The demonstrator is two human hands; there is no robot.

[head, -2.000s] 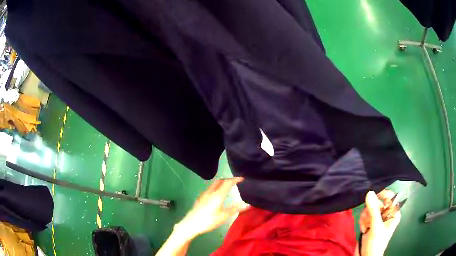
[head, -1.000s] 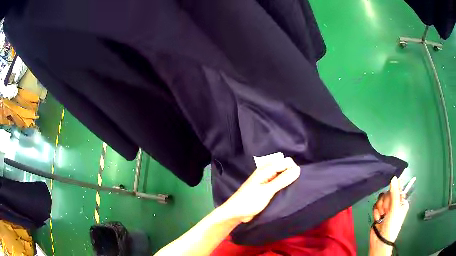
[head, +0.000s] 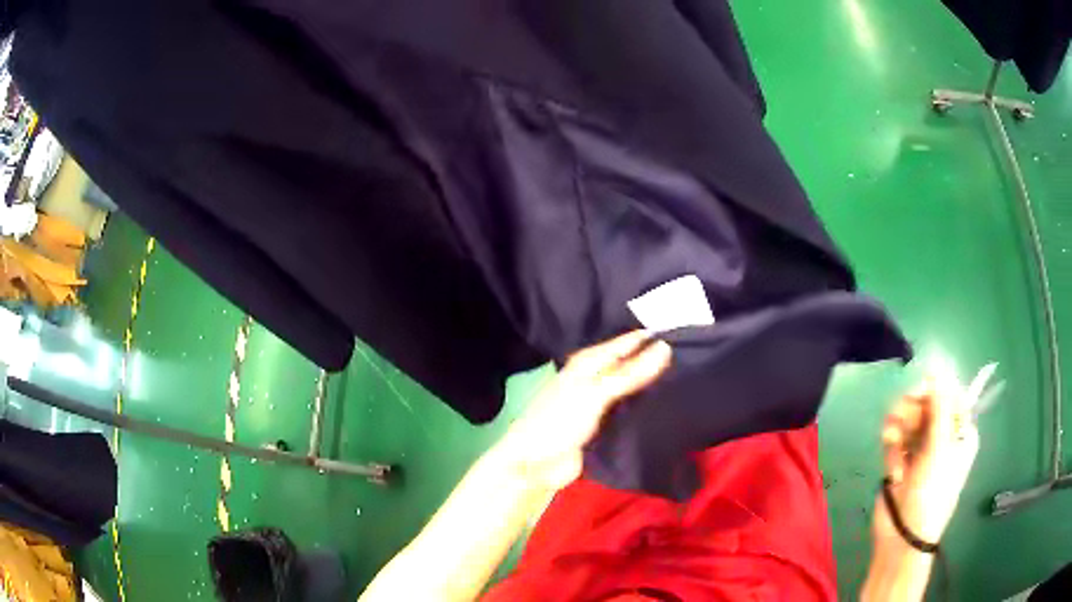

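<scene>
A long dark coat [head: 388, 200] hangs across the view, its shiny purplish lining [head: 588, 188] turned outward. A white care label [head: 674, 303] shows on the lining. My left hand [head: 605, 382] pinches the coat's lower edge just below the label, and the hem is folded up and hangs over the red apron [head: 741, 517]. My right hand [head: 935, 435] is off the cloth to the right, holding small silver snips [head: 983, 386] whose blades stick out past the fingers; this hand is partly blurred.
Grey rack bases stand on the green floor at left [head: 200, 437] and right [head: 1034, 247]. A black waste bin [head: 253, 564] is at bottom left. Another dark garment [head: 59, 476] hangs at the left edge and one [head: 1023, 35] at top right. Orange cloth [head: 45, 259] lies far left.
My left hand first came onto the lining by the label, then took the lower edge and folded it up. My right hand has moved off the coat's right corner with the snips.
</scene>
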